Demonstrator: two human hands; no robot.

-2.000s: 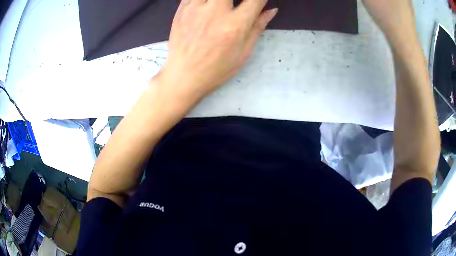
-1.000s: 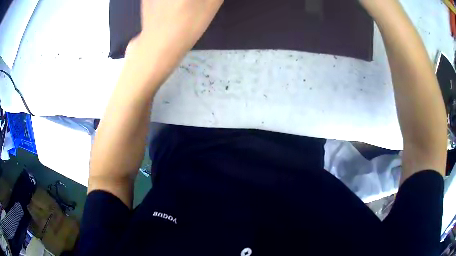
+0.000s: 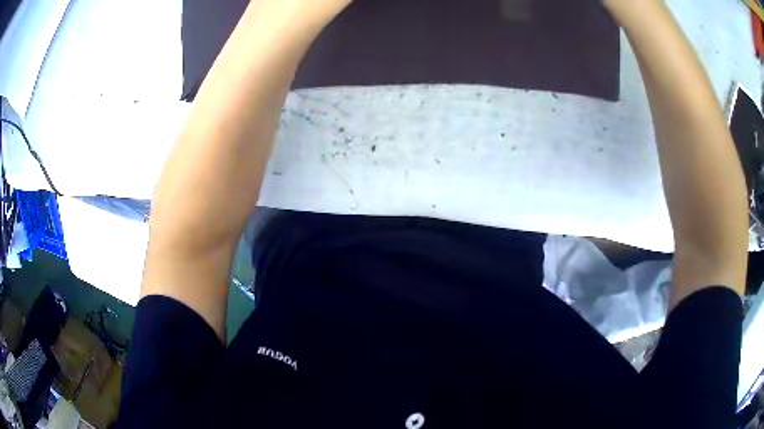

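Note:
A large dark brown panel [image 3: 452, 50] lies flat on the white speckled tabletop [image 3: 469, 159] at the top of the picture, its near edge nearly straight and its far part cut off by the frame. A faint small square patch [image 3: 516, 8] shows on the panel near the top edge. My left forearm crosses over the panel's left part, and the left hand is beyond the top edge. My right forearm passes the panel's right end, and the right hand is also cut off by the top edge. What the fingers do is hidden.
A dark pointed piece with a pale edge [image 3: 744, 126] lies at the table's right. A red-orange rim [image 3: 758, 29] shows at the far right. A thin cable [image 3: 29, 149] lies at left. Below are a blue crate [image 3: 40, 224] and a white plastic bag [image 3: 599, 285].
My left hand has moved up and out of view from over the panel. The panel shifted and its left part now lies flatter. The square patch has come into view.

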